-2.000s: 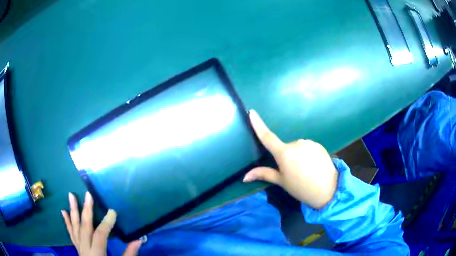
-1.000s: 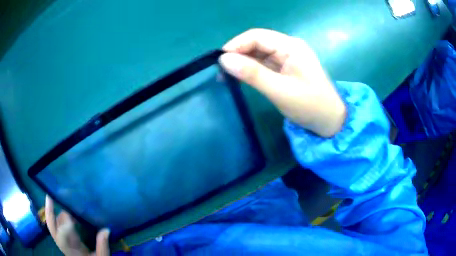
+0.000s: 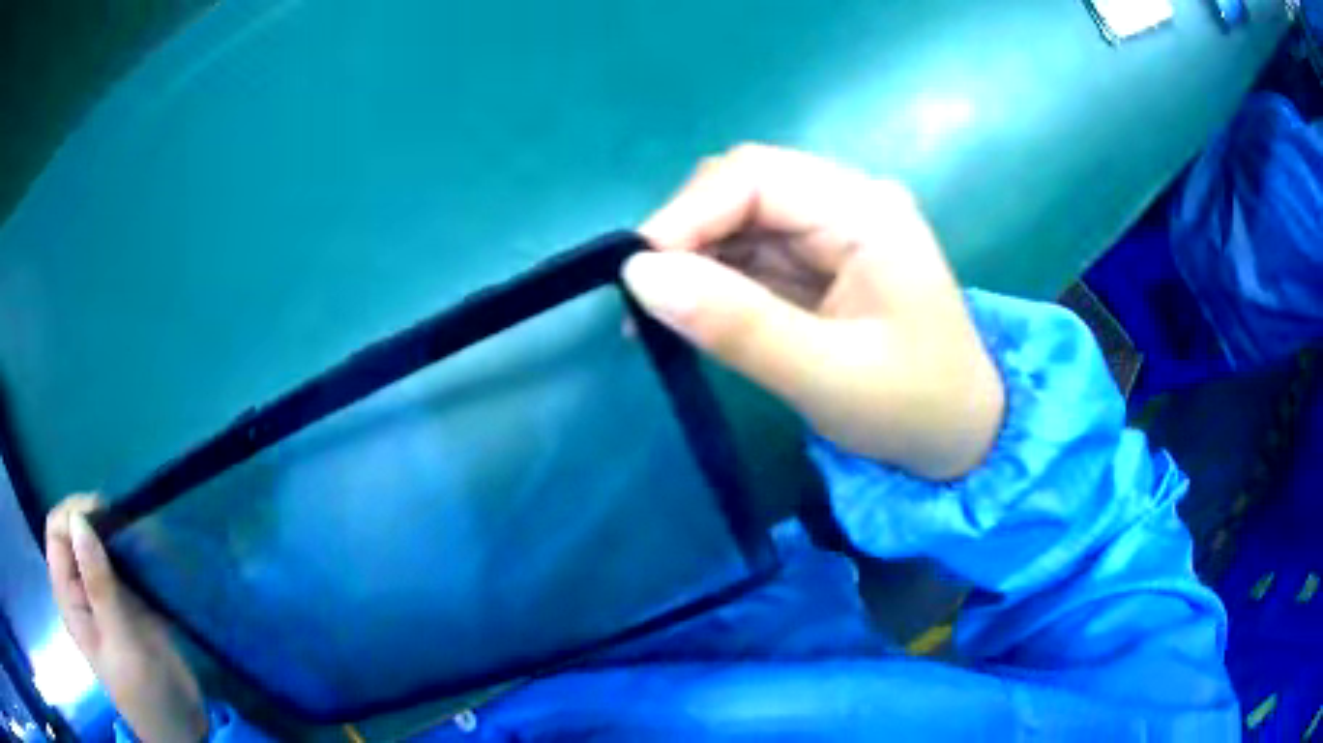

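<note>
A tablet-sized touch panel (image 3: 435, 508) with a thick black edge is held tilted above the front edge of the green surface. My right hand (image 3: 827, 305) pinches its upper right corner between thumb and fingers. My left hand (image 3: 116, 617) grips its left corner, fingertips at the black edge. Whether the black edge is a separate frame fitted on the glass cannot be told. The glass shows little glare. No flex tail shows on this panel.
The green surface (image 3: 406, 131) curves across the view. A shiny panel (image 3: 61, 671) lies at the far left, partly hidden. Bright panel ends (image 3: 1132, 15) show at the top right. Another person's blue sleeve (image 3: 1255, 240) is at the right. My blue smock lies below the bench edge.
My right hand has gone from the panel's right side to its upper right corner. The panel is now lifted and tilted. My left hand has moved up to its left corner.
</note>
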